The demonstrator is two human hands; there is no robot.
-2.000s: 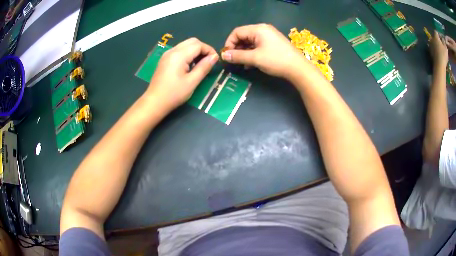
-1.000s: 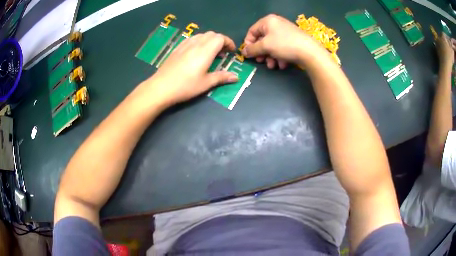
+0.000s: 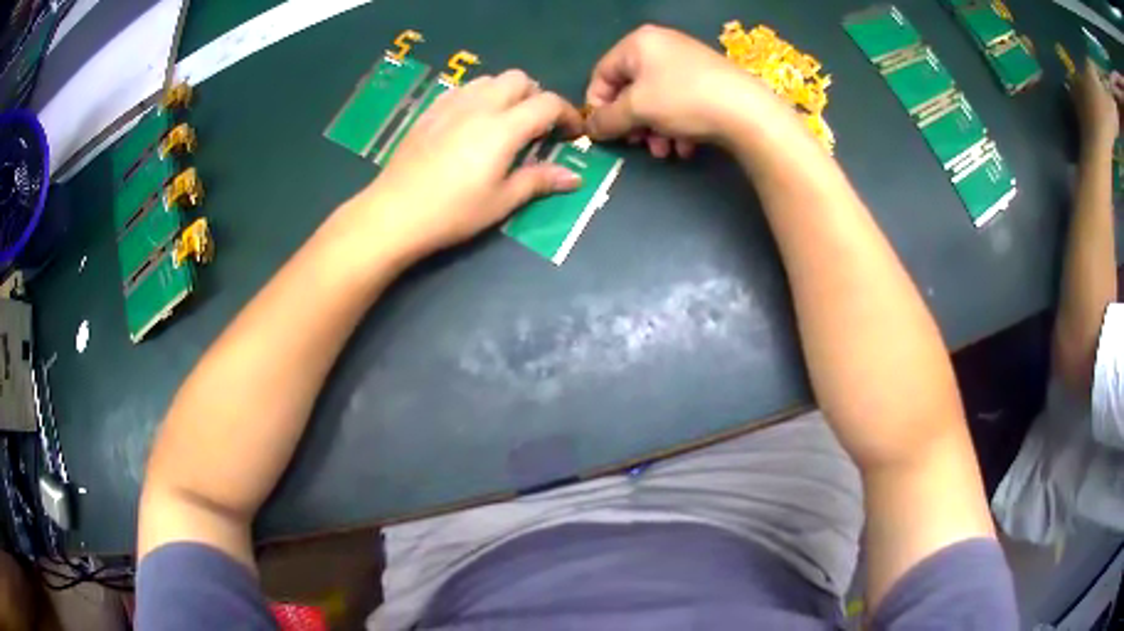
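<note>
A green board strip (image 3: 561,219) lies in front of me, slanting from upper left to lower right. Two orange flex cables (image 3: 402,49) stick out from the far edge of its left boards. My left hand (image 3: 475,154) lies over the strip's middle and hides part of it, fingertips at the far edge and thumb on the board. My right hand (image 3: 653,93) pinches a small orange flex cable (image 3: 586,113) at the far edge of the rightmost board. The fingers mostly hide that piece. The orange pile of flex cables (image 3: 783,77) lies beyond my right hand.
Finished panels (image 3: 157,234) with orange tabs lie at the far left. A bare panel stack (image 3: 937,117) is right of the pile. Neighbour's panels (image 3: 996,47) and another person's hand (image 3: 1095,105) are at the far right. A fan (image 3: 19,185) and cables are at the left edge.
My hands have moved right along the strip. My left hand has flattened onto it, uncovering a second fitted flex cable. My right hand now holds its piece against the rightmost board's far edge.
</note>
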